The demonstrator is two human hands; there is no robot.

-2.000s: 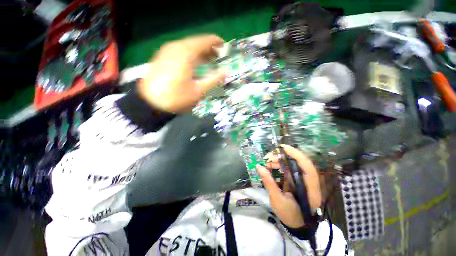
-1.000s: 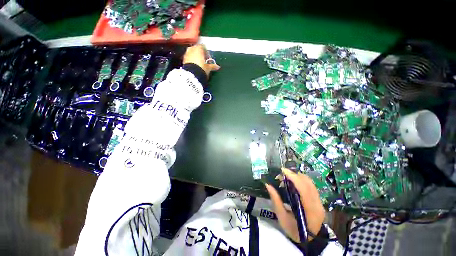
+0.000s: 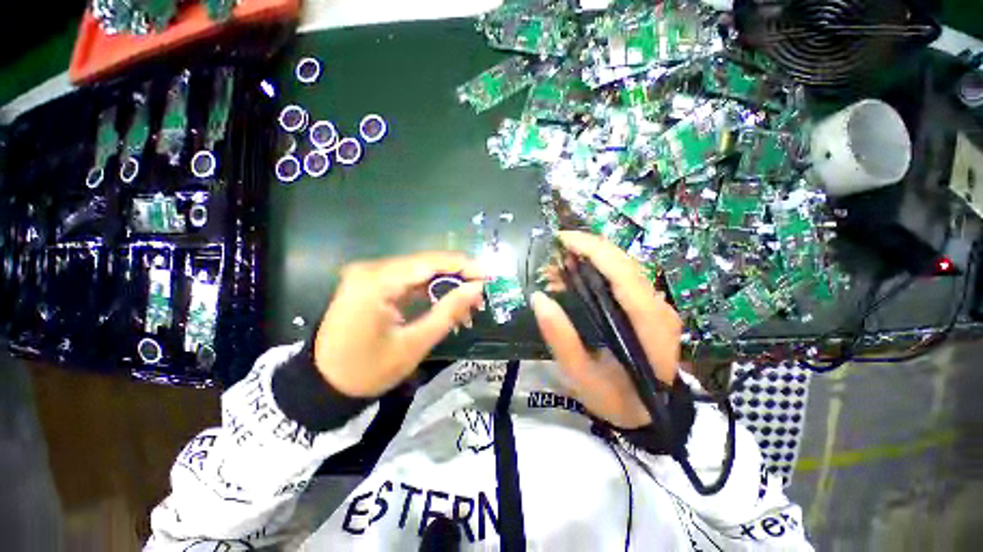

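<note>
My left hand (image 3: 390, 318) holds a round ring-shaped part (image 3: 444, 288) between thumb and fingertips, just left of a green circuit board (image 3: 502, 289) that lies on the dark green mat (image 3: 388, 216). My right hand (image 3: 614, 323) grips a black soldering iron (image 3: 610, 307) like a pen, at the right of that board. Its tip points up and away from me; contact with the board cannot be told. Several loose ring parts (image 3: 322, 135) lie on the mat at the upper left.
A big loose pile of green boards (image 3: 690, 151) lies at right, beside a white cup (image 3: 860, 148) and a black round fan grille (image 3: 825, 38). A black tray (image 3: 239, 232) with boards and rings is at left. A red parts bin (image 3: 243, 32) is beyond it.
My left hand has come back from the far edge of the mat and now holds a ring part beside the board. My right hand still holds the iron. The view has shifted.
</note>
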